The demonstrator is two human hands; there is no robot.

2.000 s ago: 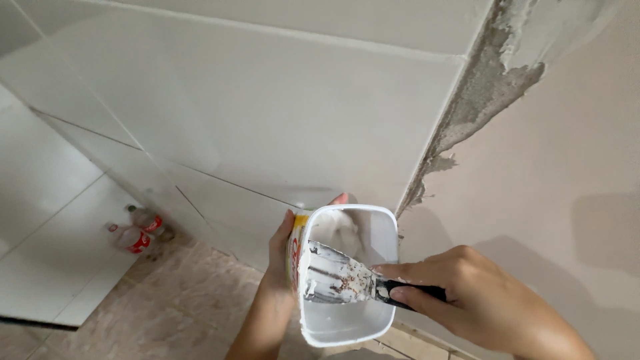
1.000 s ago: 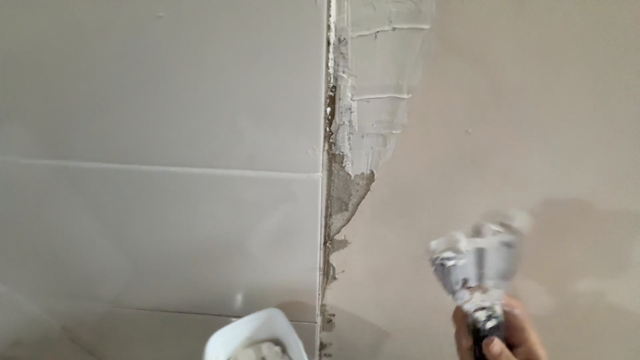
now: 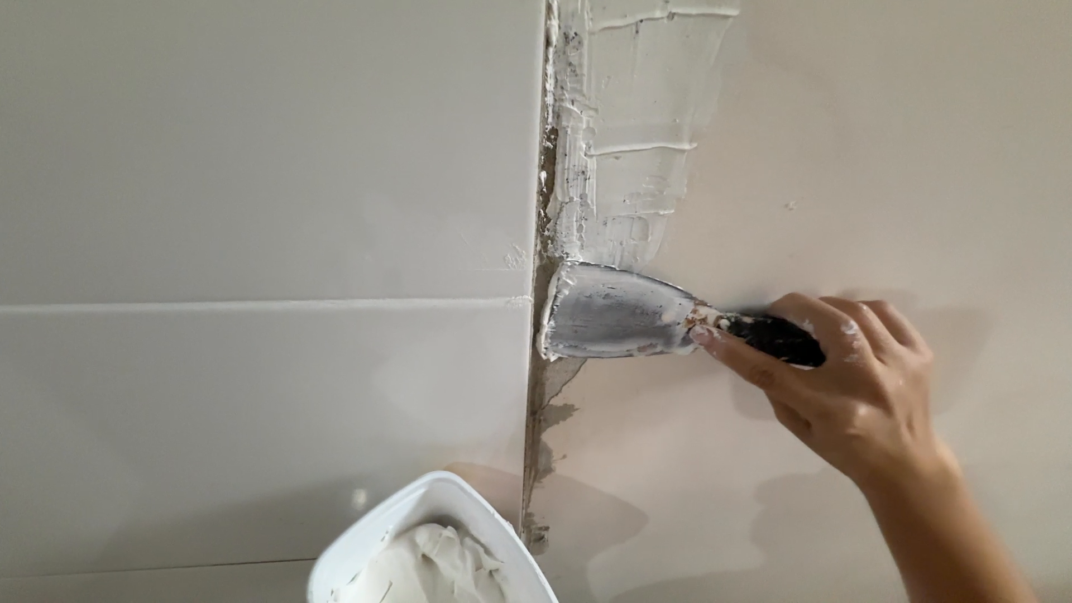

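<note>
My right hand grips the black handle of a putty knife. The knife's metal blade lies against the wall, its front edge at the seam beside the tiles, with white filler along that edge. Just above the blade, a coat of white filler with raised ridges covers the wall next to the seam. A white plastic tub holding white filler stands out at the bottom of the view. My left hand is not in view.
Large glossy wall tiles with a pale joint fill the left side. Below the blade, rough grey bare patches run down along the tile edge. Smooth beige wall is at the right.
The putty knife was over the tub, then off the wall seam at lower right; now its blade is at the seam. My left hand has left the view, which has shifted strongly.
</note>
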